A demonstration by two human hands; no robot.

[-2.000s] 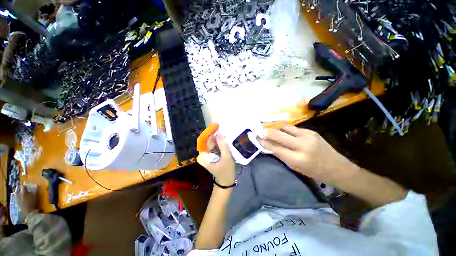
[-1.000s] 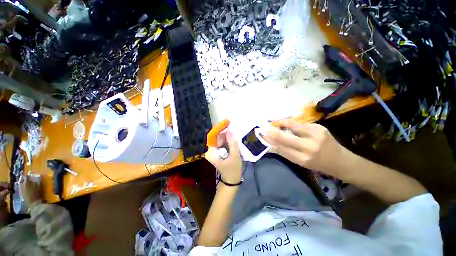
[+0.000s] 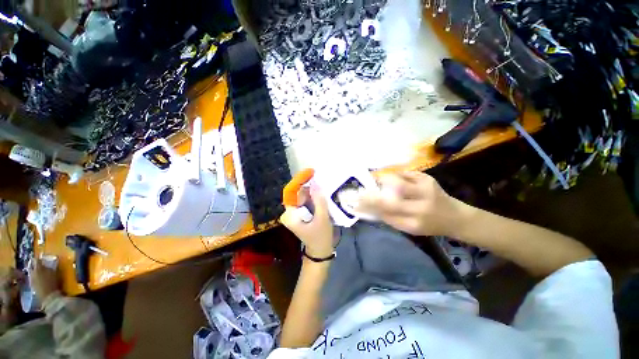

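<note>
A white camera housing (image 3: pixel 343 216) with a dark square face is held over my lap at the bench edge. My left hand (image 3: pixel 313 221) grips its left side, with an orange patch (image 3: pixel 297 188) at the thumb and fingers and a small white piece at the fingers. My right hand (image 3: pixel 410 203) is at the housing's right side and over its dark face; it is blurred, and whether it holds anything cannot be made out.
Stacked white housings (image 3: pixel 183 203) stand left of the black parts tray (image 3: pixel 258 140). White parts (image 3: pixel 315 95) lie behind. A glue gun (image 3: pixel 476 109) lies right, a smaller one (image 3: pixel 81 258) far left. Housings (image 3: pixel 238 315) fill a carton below. Another person's sleeve (image 3: pixel 66 326) shows lower left.
My right hand has moved left over the dark face and is now blurred. My left hand still holds the housing. The whole view has shifted slightly.
</note>
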